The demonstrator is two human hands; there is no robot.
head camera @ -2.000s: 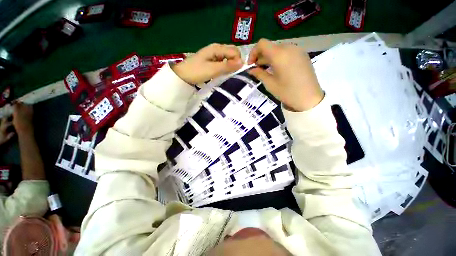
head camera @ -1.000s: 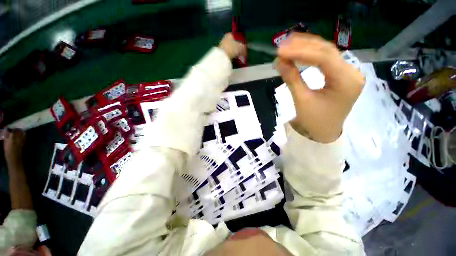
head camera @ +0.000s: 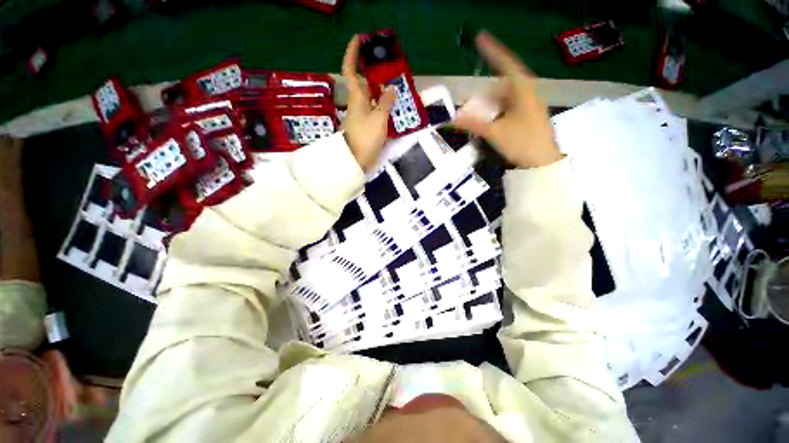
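My left hand (head camera: 367,117) holds a red phone unit (head camera: 400,86) upright near the belt's edge rail, with its dark window at the far end and its keypad towards me. My right hand (head camera: 510,108) is blurred, fingers spread, just right of the unit. A small pale blur shows near its fingertips; I cannot tell whether it holds anything. A thick fanned stack of sticker sheets (head camera: 407,251) with rows of black squares lies in front of me.
Waiting red units (head camera: 160,164) are heaped at left, over a partly used sheet (head camera: 111,245). Spent sheets (head camera: 627,182) are piled at right. More units (head camera: 590,41) lie on the green belt (head camera: 259,30), beyond the pale rail (head camera: 735,90). Another person's sleeve (head camera: 22,303) is at far left.
My left hand has brought the red unit off the belt towards me, over the rail. My right hand has lowered and opened its fingers. The strip seen between its fingertips is no longer clear.
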